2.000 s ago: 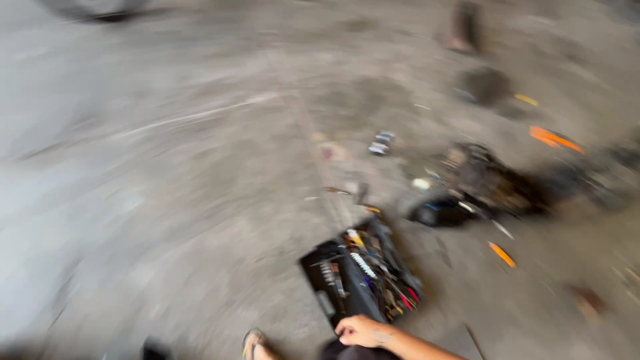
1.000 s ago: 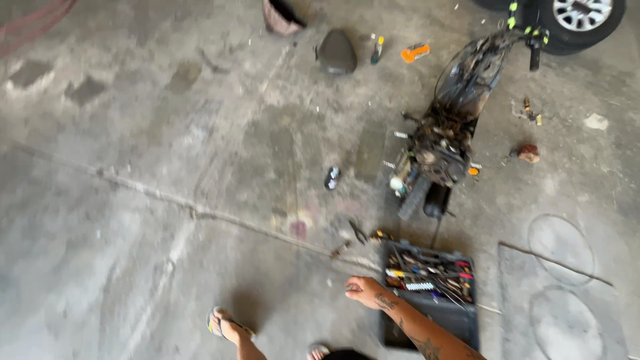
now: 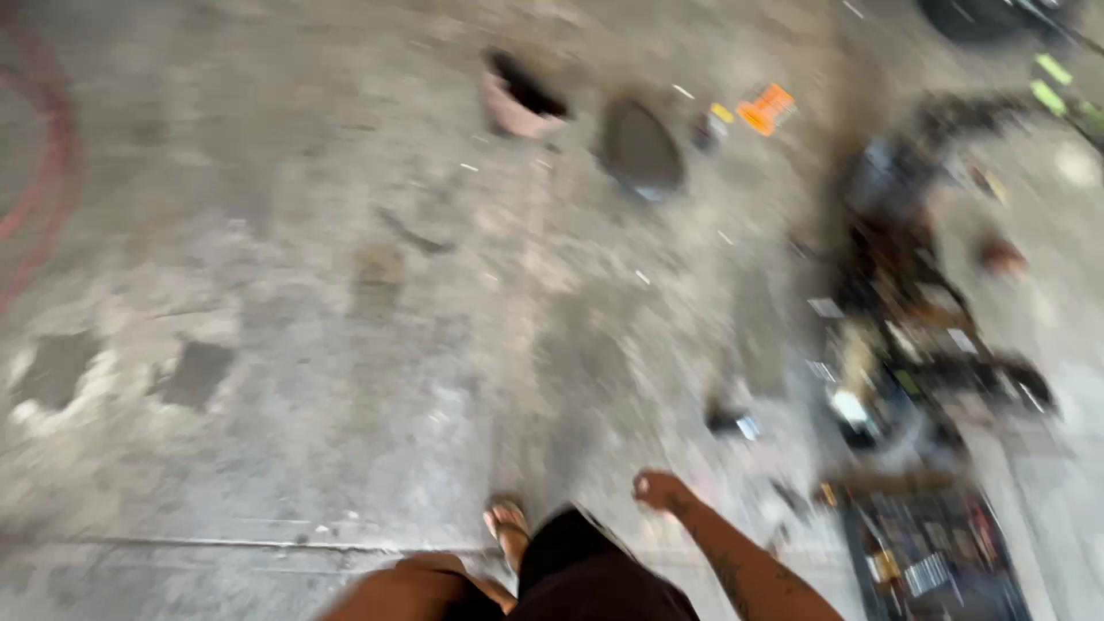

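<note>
My right hand (image 3: pixel 662 490) hangs over the concrete floor near the bottom centre, its fingers curled and nothing visible in them. My left hand is not in view. To the right of my right arm lies an opened black toolbox (image 3: pixel 940 552) filled with hand tools, cut by the lower frame edge. Beyond it rests a partly stripped motorcycle (image 3: pixel 914 302), badly blurred. A small dark object (image 3: pixel 731 421) sits on the floor between my right hand and the motorcycle.
A motorcycle seat (image 3: pixel 640 147), a pink and black object (image 3: pixel 523 97) and an orange object (image 3: pixel 766 109) lie farther ahead. A red hose or cable (image 3: pixel 53 155) curves at the far left. My sandalled foot (image 3: pixel 507 519) shows at the bottom.
The view has swung left, so the toolbox and motorcycle now sit farther right. My right hand, beside the toolbox's left edge one second ago, is now farther from it.
</note>
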